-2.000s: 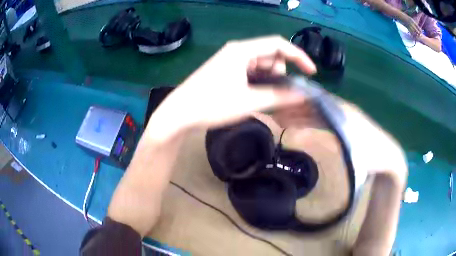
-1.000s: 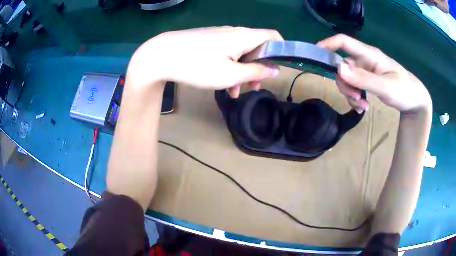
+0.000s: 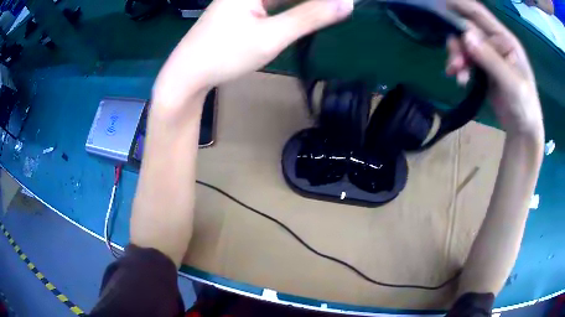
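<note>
Black over-ear headphones [image 3: 406, 117] hang from their headband, which both hands hold near the top edge of the picture. The two cups are blurred and sit above and behind the black dock [image 3: 344, 166]. The dock lies on the cardboard, and its two glossy wells show with white reflections. My left hand [image 3: 272, 37] grips the left end of the band and is partly cut off by the top edge. My right hand [image 3: 489, 56] grips the right side of the band.
A silver box [image 3: 116, 127] with a red-ended white lead stands at the left, beside a dark phone [image 3: 208, 117]. A thin black cable [image 3: 291, 232] curves across the cardboard [image 3: 248, 266]. Behind is the green belt [image 3: 248, 57]. Part of a person's hand shows at the upper right.
The headphones have been raised off the dock and moved up and away, uncovering its glossy wells. Both hands have moved up with the headband still held.
</note>
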